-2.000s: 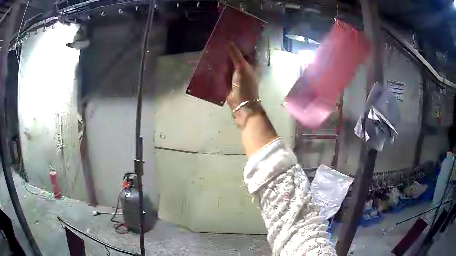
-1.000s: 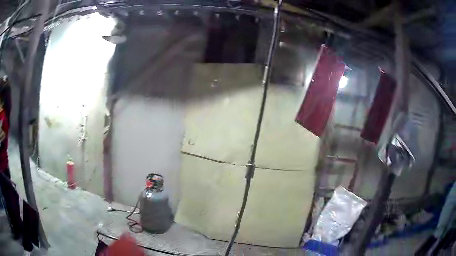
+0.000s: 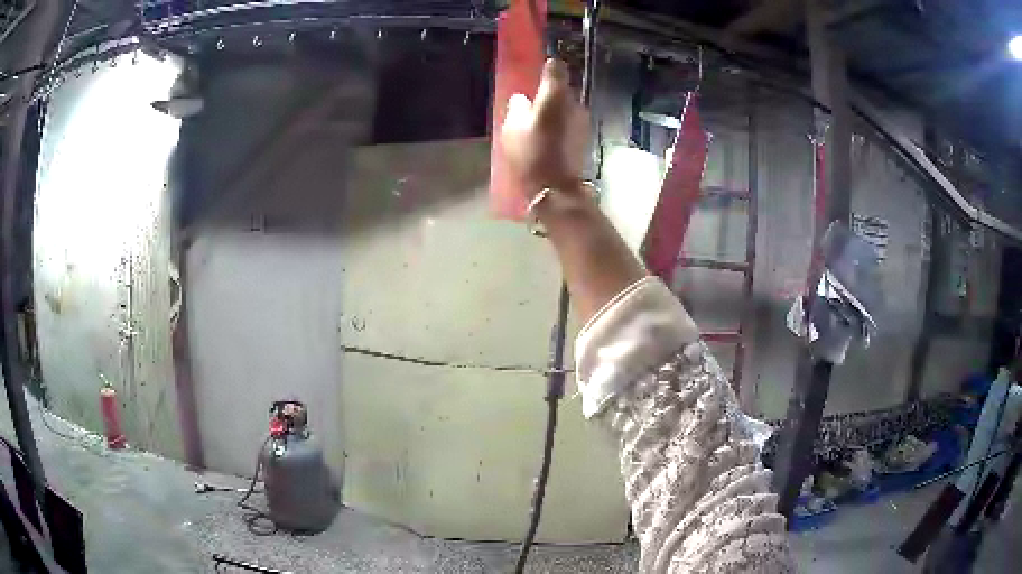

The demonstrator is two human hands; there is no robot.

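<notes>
My right hand (image 3: 546, 129), bare with a bracelet at the wrist, is raised at the upper middle and grips a red panel (image 3: 518, 51). The panel is upright and seen at a narrow angle; its top is cut off by the picture's edge, so whether it touches a hook cannot be told. A second red panel (image 3: 678, 185) hangs tilted from a hook to the right. A thin red strip, apparently another panel edge-on (image 3: 820, 185), shows beside the frame post. My left hand is not in view.
Empty conveyor hooks (image 3: 319, 36) run along the top left. A thin hanging rod (image 3: 551, 415) stands behind my arm. A thick frame post (image 3: 827, 101) is at right. A grey gas cylinder (image 3: 297, 482) and red extinguisher (image 3: 110, 417) stand by the wall. Blue crates (image 3: 813, 516) lie lower right.
A second ago no hand showed; now my right hand is up with a panel. The view has turned, so the rod and hanging panels sit further left. The hanging panel has turned more edge-on.
</notes>
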